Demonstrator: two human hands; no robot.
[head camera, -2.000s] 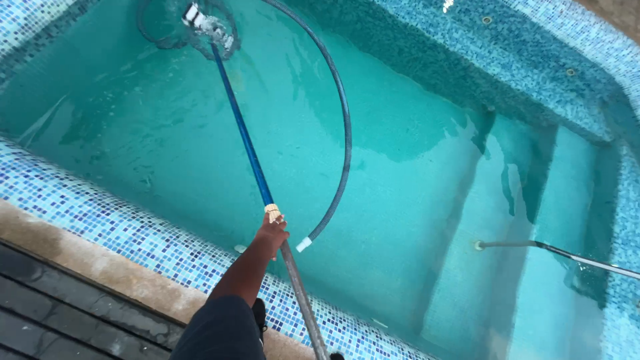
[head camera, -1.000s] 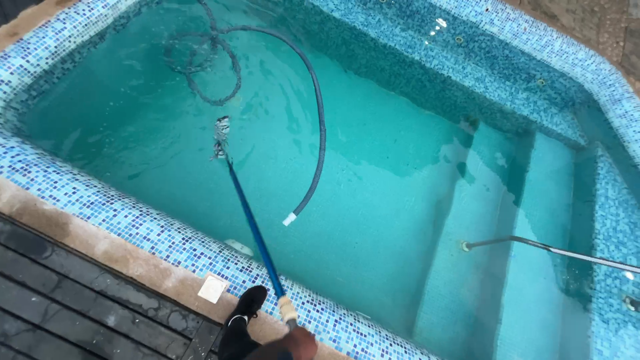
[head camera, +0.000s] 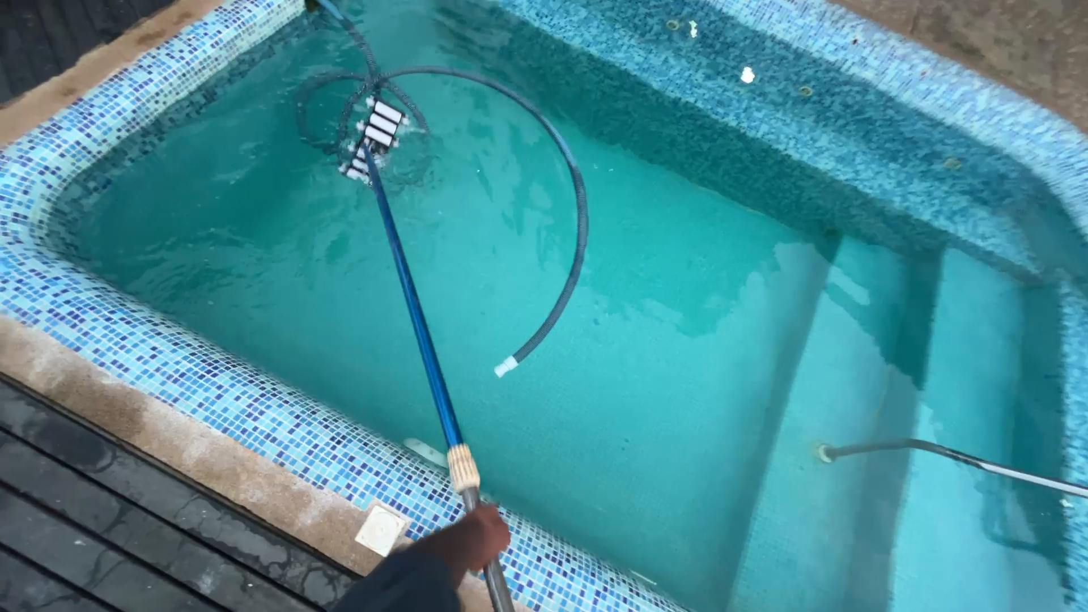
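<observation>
My left hand (head camera: 484, 537), at the end of a dark sleeve, is closed around the grey lower section of a telescopic pole (head camera: 422, 327). Just above the hand is the pole's ribbed cream collar (head camera: 462, 467); the blue section runs from there up over the water. At its far end a pool brush or vacuum head (head camera: 375, 140) with white and dark segments lies tilted at the water's surface. My right hand is not in view. A ribbed hose (head camera: 581, 212) curves through the pool, looped behind the head, its white cuff (head camera: 506, 366) pointing towards the near side.
Blue mosaic tiles (head camera: 255, 412) line the pool's edge, beside a stone coping (head camera: 144, 416) and dark deck boards (head camera: 127, 527). A square white cover (head camera: 382, 529) is set in the coping. Submerged steps (head camera: 858, 408) and a metal handrail (head camera: 960, 457) are at the right.
The head was lower in the water a second ago and now shows its white segments at the surface, farther from the near edge. The foot seen near the coping then is out of view.
</observation>
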